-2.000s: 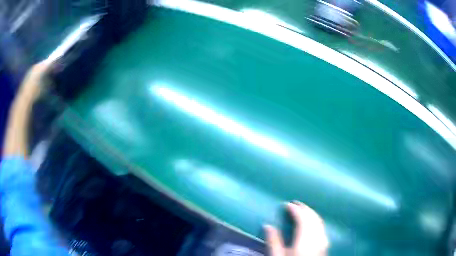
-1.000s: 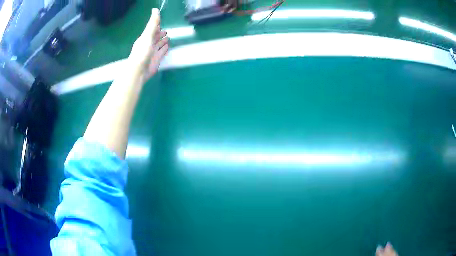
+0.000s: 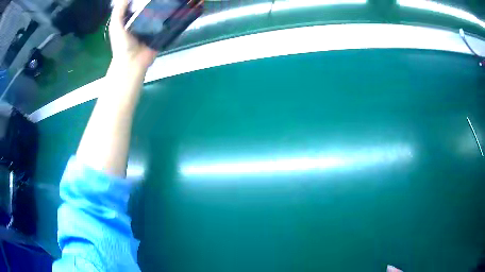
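Note:
My left hand (image 3: 130,45) reaches to the top left and grips a dark boxy unit (image 3: 165,21), which is blurred and cut off by the top edge. The unit has a greyish side and reddish parts on top; it may be the heatsink, but I cannot tell surely. The unit is tilted, over the far side of the white strip (image 3: 298,45). Of my right hand (image 3: 393,269) only a fingertip shows at the bottom edge, so its state is hidden.
The glossy green surface (image 3: 319,117) fills the middle. A thin pale line (image 3: 475,136) and a whitish lead or cord (image 3: 468,42) are at the right. Dark objects (image 3: 21,175) stand along the left edge, with a blue one (image 3: 24,257) below.
My left hand has gone from the left edge to the far side and taken hold of the dark unit, now moved left and tilted. My right hand has sunk almost out of the picture.

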